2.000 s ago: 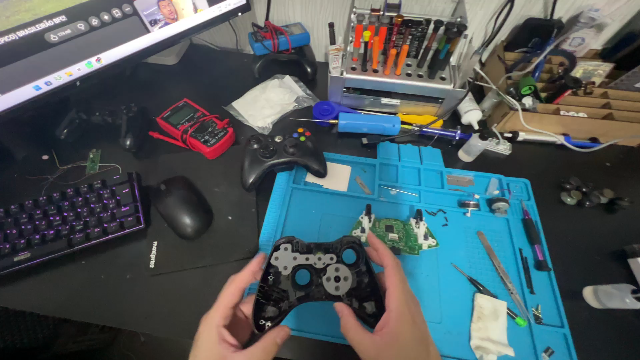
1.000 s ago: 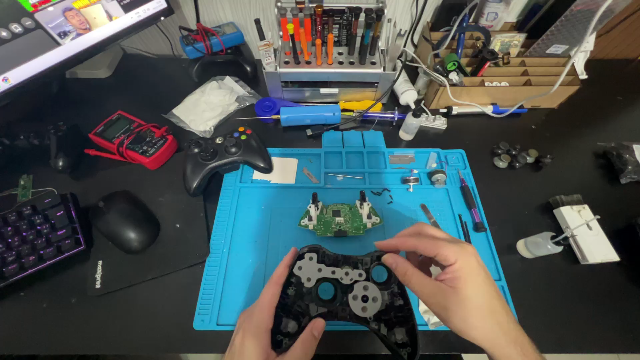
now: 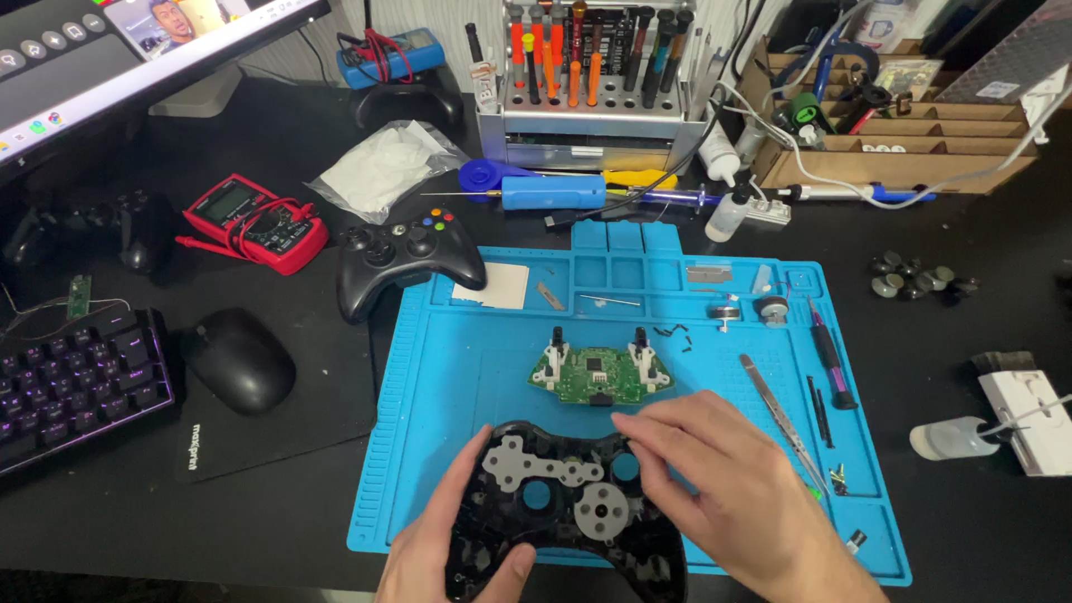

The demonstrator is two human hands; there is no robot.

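Observation:
My left hand (image 3: pixel 456 528) grips the left side of a black game controller shell (image 3: pixel 544 536), whose inner side faces up with grey rubber button pads (image 3: pixel 601 511) in place. The fingertips of my right hand (image 3: pixel 729 486) are pinched at the shell's upper right edge; whether they hold something small cannot be told. Just beyond the shell, a green controller circuit board (image 3: pixel 600 377) with white trigger brackets lies on the blue silicone work mat (image 3: pixel 486 368). Small dark screws (image 3: pixel 674 332) and two rumble motors (image 3: pixel 772 310) sit farther back on the mat.
An assembled black controller (image 3: pixel 402 255) overlaps the mat's back left corner. Metal tweezers (image 3: pixel 783 423) and a purple-black screwdriver (image 3: pixel 829 356) lie at the right. A red multimeter (image 3: pixel 255 222), mouse (image 3: pixel 239 360) and keyboard (image 3: pixel 75 385) stand left. Behind are a screwdriver rack (image 3: pixel 590 126) and a wooden organizer (image 3: pixel 904 167).
My right hand has left the shell's right side and moved to its upper right edge. My left hand keeps its hold. The view has shifted.

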